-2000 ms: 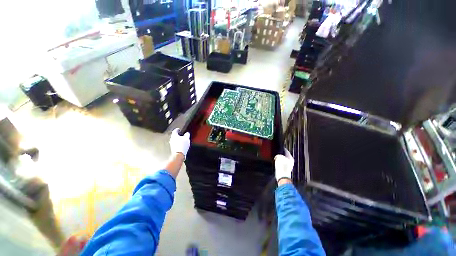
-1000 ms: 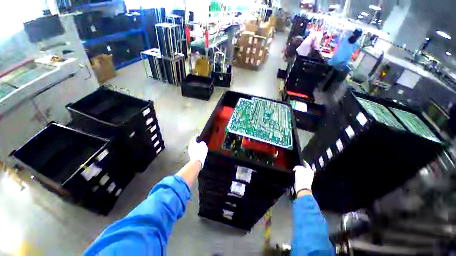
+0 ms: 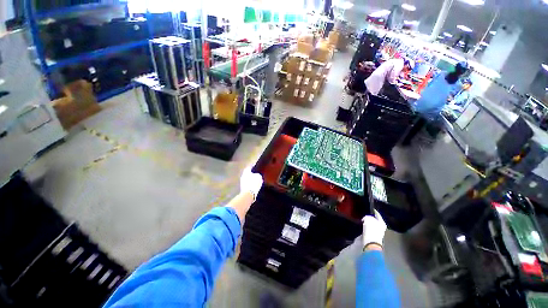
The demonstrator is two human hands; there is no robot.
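A stack of several black totes (image 3: 294, 240) stands in front of me, with small white labels down its near side. A green circuit board (image 3: 328, 157) lies in the top tote, partly over red lining (image 3: 277, 157). Dark parts show under the board's near edge. My left hand (image 3: 250, 182), in a white glove, grips the rim at the near left corner. My right hand (image 3: 374, 230), also gloved white, grips the rim at the near right corner. The base under the stack is hidden.
Black totes sit on the floor ahead left (image 3: 214, 137) and just right (image 3: 404, 201) of the stack. Dark labelled totes (image 3: 54, 240) stand lower left. Cartons (image 3: 302, 75) are stacked further ahead. Two people (image 3: 435, 93) are at the right-hand workbenches. Equipment lines the right side.
The stack and both gripping hands have moved forward past the totes on the left and the tall stack on the right. The floor totes, cartons and people ahead appear nearer.
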